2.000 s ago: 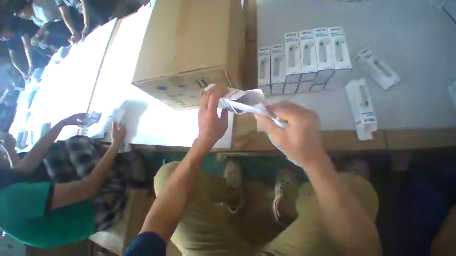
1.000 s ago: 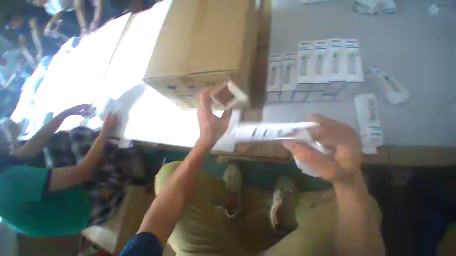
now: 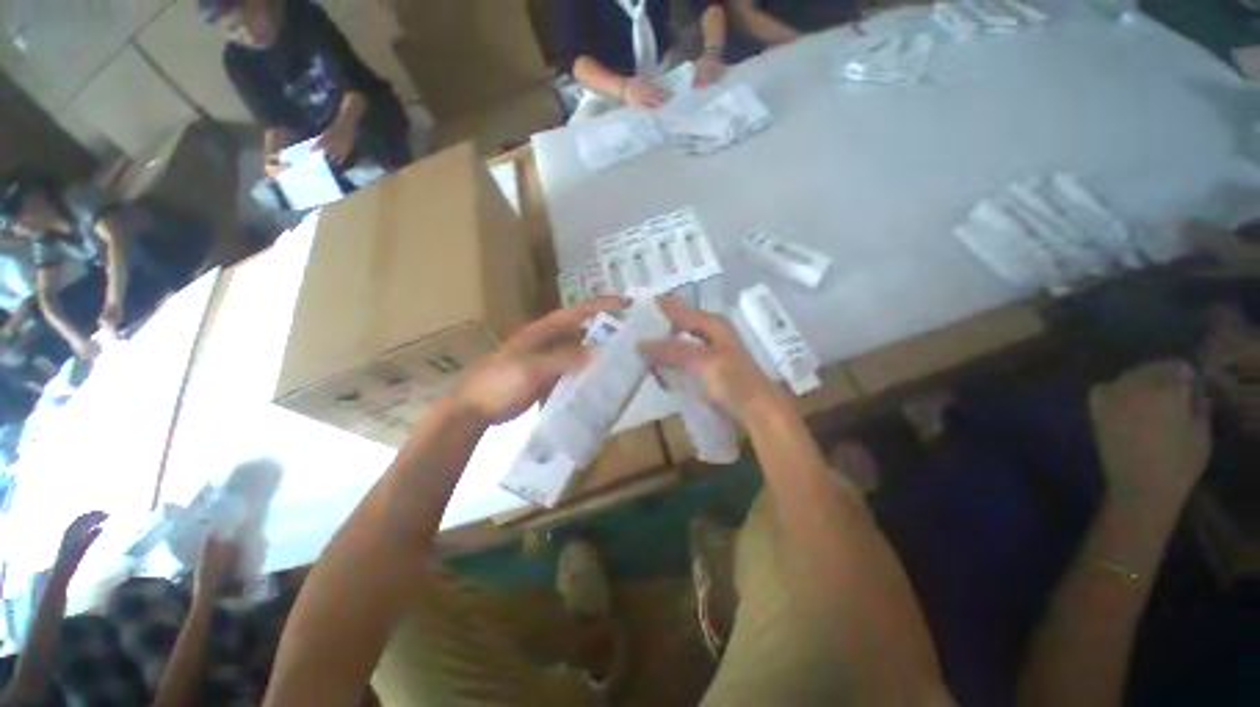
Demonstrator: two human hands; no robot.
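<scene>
My left hand (image 3: 532, 362) holds a slim white folding carton (image 3: 578, 414), which slants down to the left above the table edge. My right hand (image 3: 712, 362) is at the carton's upper end, its fingertips close to my left fingers. A whitish, soft-edged slim bundle (image 3: 702, 419), which looks like a wrapped item, hangs under my right hand. The fingers hide the carton's upper end, and the print is blurred. Stacked boxes (image 3: 656, 256) stand upright just beyond my hands.
A large brown carton (image 3: 401, 276) stands left of the stack. Two single cartons (image 3: 781, 339) (image 3: 788, 258) lie to its right. Piles of slim white pieces (image 3: 1057, 235) lie farther right. People work across the table and on both sides; a forearm (image 3: 1126, 511) is at the right.
The view has swung, showing more of the table's far side and right. The carton, earlier held sideways between my hands with one end open, now slants down left, and my hands have come together.
</scene>
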